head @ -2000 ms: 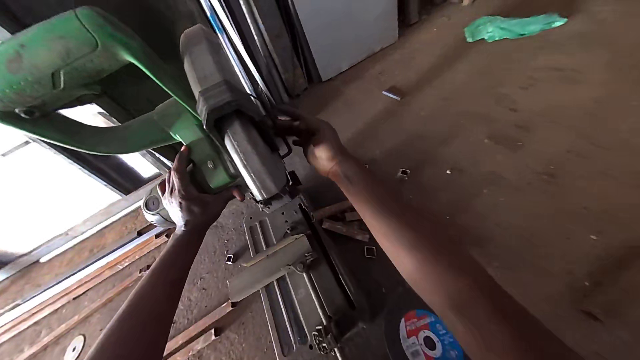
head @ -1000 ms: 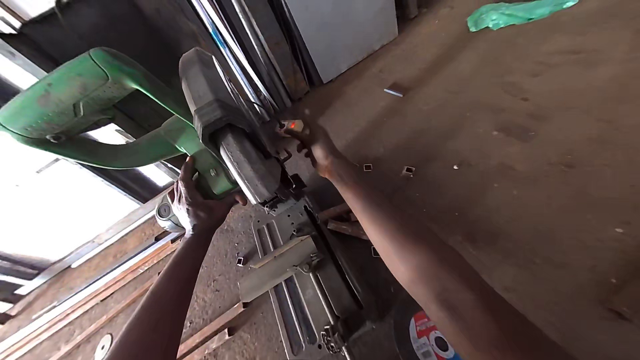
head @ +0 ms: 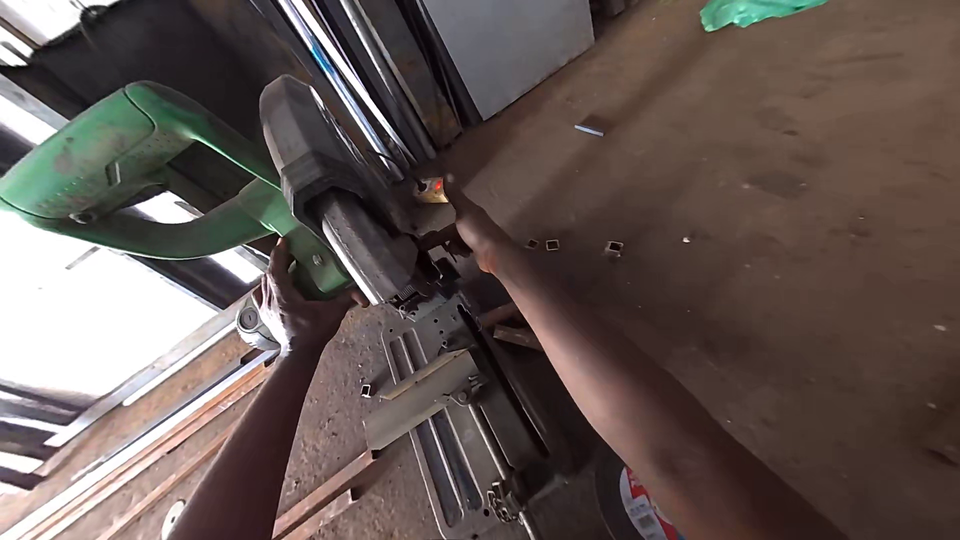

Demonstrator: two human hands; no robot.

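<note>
A chop saw with a green handle (head: 82, 172) and a grey blade guard (head: 300, 142) stands over its slotted metal base (head: 442, 457). My left hand (head: 300, 307) is against the lower end of the green housing, beside a round silver part (head: 255, 326), its fingers partly hidden behind the saw. At the far side of the guard is my right hand (head: 472, 229), its fingertips at the saw's dark lower parts; whether they grip anything is hard to tell. A vise plate (head: 420, 401) crosses the base, with a threaded rod (head: 487, 435) running from it.
Long metal bars (head: 180, 472) lie at the lower left, and shiny tubes (head: 337, 82) lean at the back beside a grey panel (head: 517, 45). Short square tube offcuts (head: 614, 247) lie on the floor. A cutting disc (head: 637, 502) is at the bottom, and a green plastic sheet (head: 757, 11) is at the top.
A small yellowish object with a red light, out of sight at first, has come into view by my right hand. My left hand has stayed at the green housing.
</note>
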